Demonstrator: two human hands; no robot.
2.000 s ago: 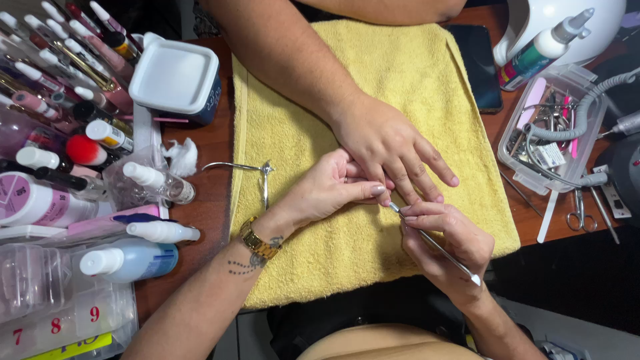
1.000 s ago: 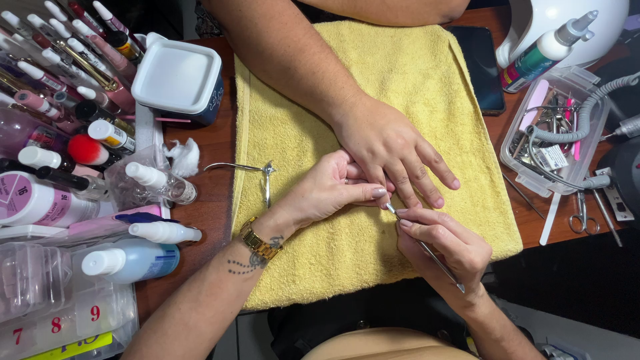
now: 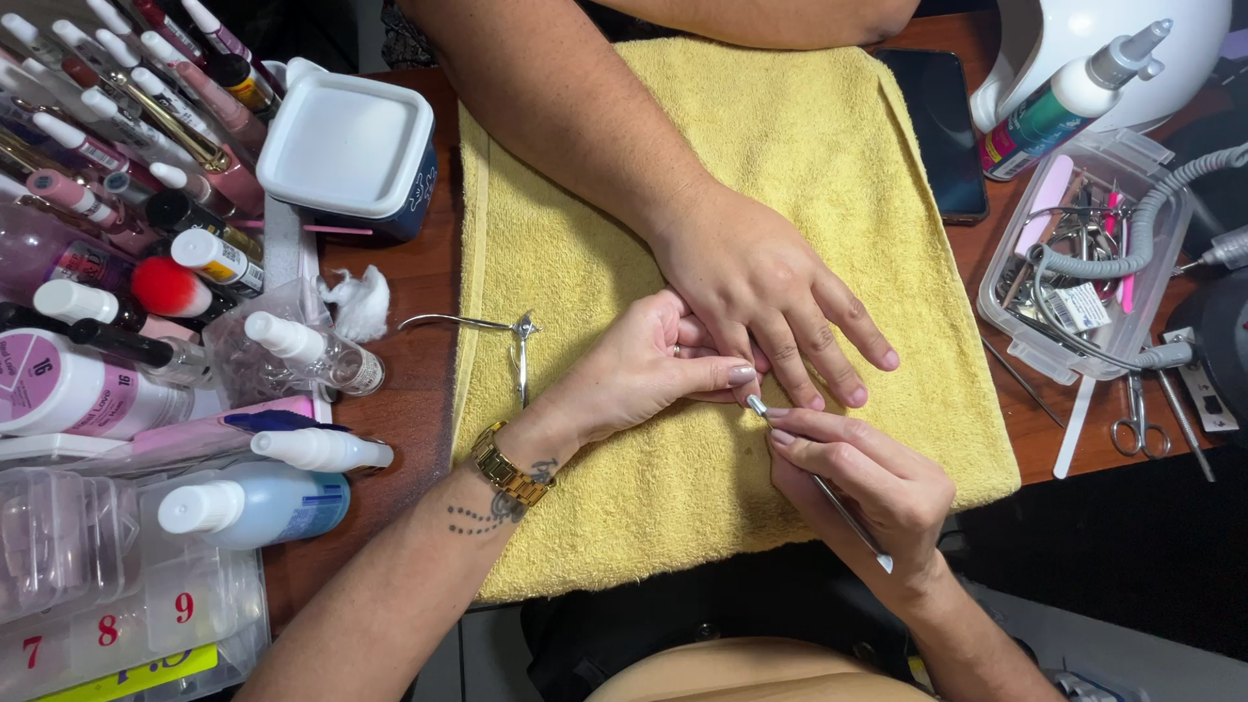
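Note:
My left hand (image 3: 648, 366), with a gold watch (image 3: 510, 465) at the wrist, grips a finger of another person's hand (image 3: 770, 283), which lies palm down over a yellow towel (image 3: 604, 536). In my right hand (image 3: 868, 478) is a metal cuticle pusher (image 3: 829, 497), held like a pen. Its upper tip touches or nearly touches the nail of the held finger; the other end points toward me. Metal cuticle nippers (image 3: 522, 336) rest on the towel's left part, one handle reaching past its edge.
Polish bottles (image 3: 97, 146), a lidded tub (image 3: 346, 146), cotton (image 3: 359, 302) and a spray bottle (image 3: 268, 505) crowd the left. At right are a phone (image 3: 941, 136), a white bottle (image 3: 1072, 97), a clear tool box (image 3: 1155, 331), scissors (image 3: 1139, 429) and a nail file (image 3: 1074, 427).
The cuticle pusher has changed its angle slightly in my right hand. My left hand keeps its hold on the finger, and the other person's hand stays in nearly the same place.

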